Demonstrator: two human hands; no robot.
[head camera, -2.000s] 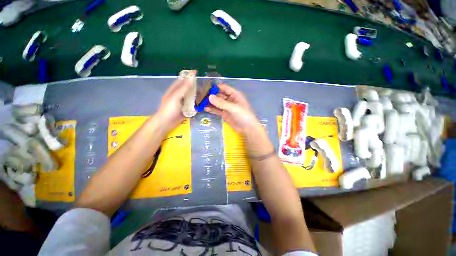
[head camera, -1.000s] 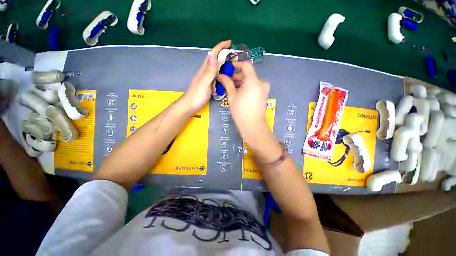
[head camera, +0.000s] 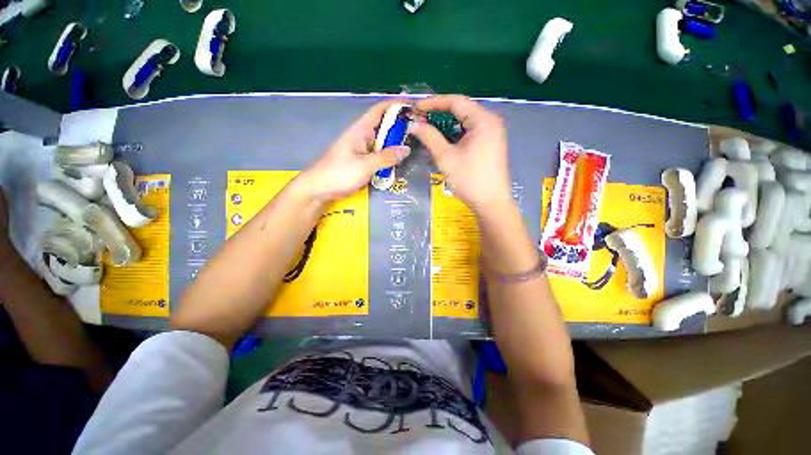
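Note:
My left hand (head camera: 349, 162) holds a white curved plastic housing (head camera: 383, 180) upright over the bench, its open side to the right. A blue battery pack (head camera: 393, 139) lies inside the housing, with my left thumb at its lower end. My right hand (head camera: 467, 147) has its thumb and forefinger at the upper end of the housing, by the thin wires. A green circuit board (head camera: 446, 125) shows behind the right fingers, partly hidden by them. What exactly the right fingertips pinch is too small to tell.
A grey-and-yellow printed sheet (head camera: 293, 258) covers the bench. White housings lie in a heap (head camera: 735, 222) at right and a smaller pile (head camera: 80, 213) at left. A red-and-white packet (head camera: 576, 209) lies right. A green belt (head camera: 356, 53) carries housings. A carton (head camera: 622, 373) stands lower right; another person's arm (head camera: 44, 311) shows left.
The battery pack, held beside the housing at first, now lies inside it. My right hand has moved from the battery to the housing's upper end. Housings on the belt have shifted in view.

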